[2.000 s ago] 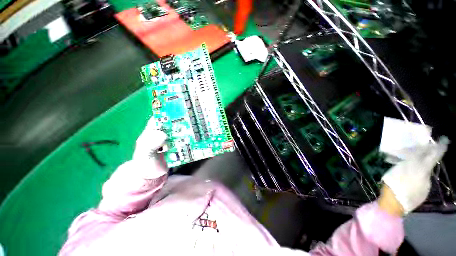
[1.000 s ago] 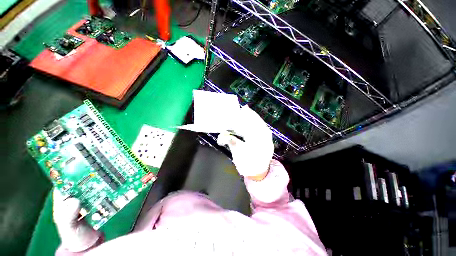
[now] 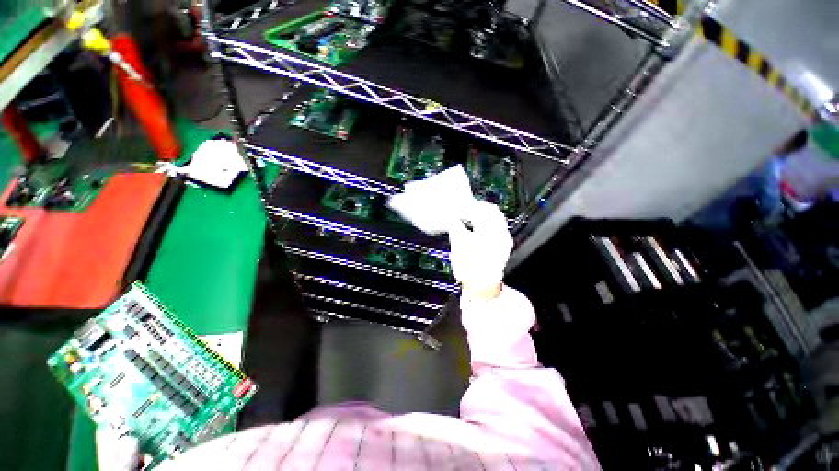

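Note:
My left hand [image 3: 120, 447], in a white glove and partly cut off by the bottom edge, holds a large green circuit board [image 3: 152, 373] by its lower left side, component side up, over the green mat. My right hand [image 3: 480, 248], gloved in white, holds a white sheet or cloth [image 3: 437, 200] between thumb and fingers, in front of the wire rack [image 3: 396, 97]. Whether it touches the rack cannot be told.
A red-orange pad [image 3: 74, 248] with small boards [image 3: 55, 187] lies left. A crumpled white cloth [image 3: 216, 163] sits by the rack post. Rack shelves hold several green boards [image 3: 416, 155]. A dark rack [image 3: 644, 313] stands right. A pale card [image 3: 225, 347] is partly behind the large board.
The view has turned right toward the rack. My right hand has gone from over the bench edge to the rack front with the white sheet. My left hand still holds the board, lower in view.

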